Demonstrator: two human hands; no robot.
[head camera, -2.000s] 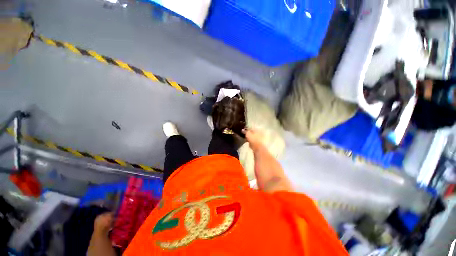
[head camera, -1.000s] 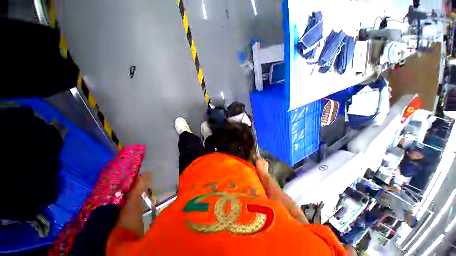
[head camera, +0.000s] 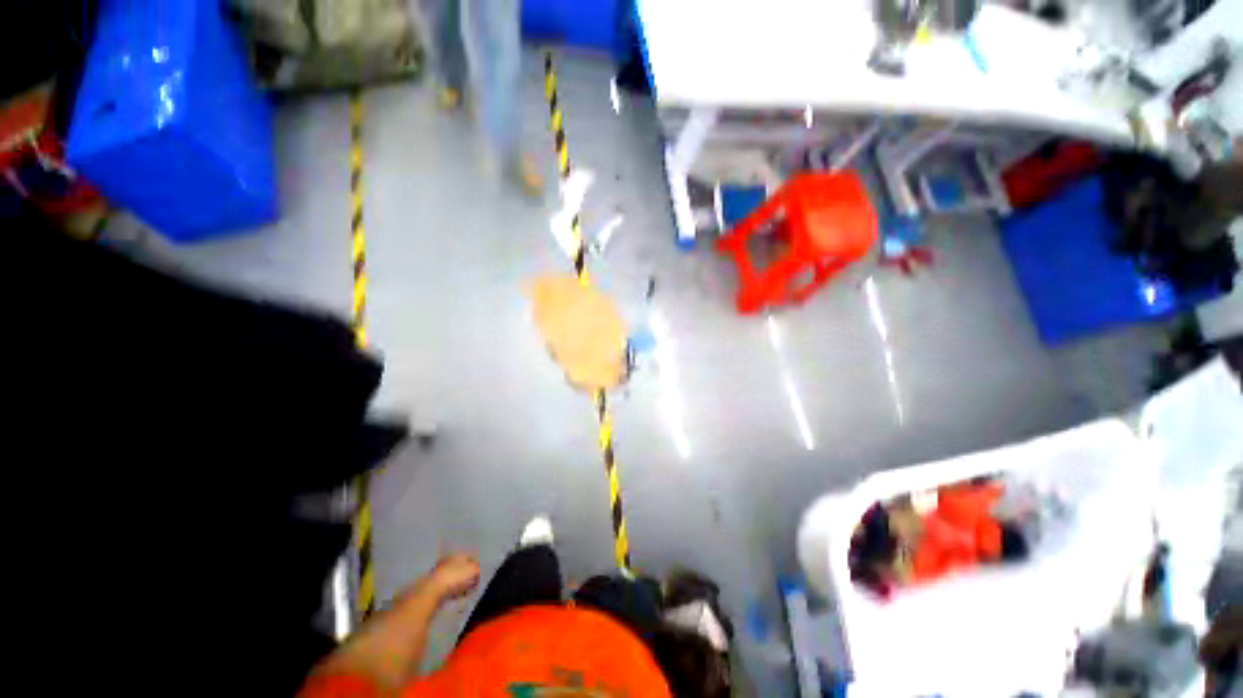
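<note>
My left hand (head camera: 458, 575) is in front of my left side at the bottom, small and blurred. No held thing shows at it, and its finger pose cannot be made out. My right hand is not visible. A dark bundle of cloth pieces (head camera: 695, 661) with a white patch is beside my right leg at the bottom edge, partly cut off. My orange top hides part of the view there.
A red stool (head camera: 834, 225) stands by a white machine table (head camera: 872, 85). A white trough (head camera: 829, 525) with orange and dark cloth is at right. Brown sheet (head camera: 579, 331) lies on the floor tape. Blue crates (head camera: 177, 123), a person's legs (head camera: 494, 82) ahead; large black mass at left.
The view has swung along the aisle; the stool, brown sheet and trough now show. The dark bundle sits lower at the edge, and my right arm has left the view.
</note>
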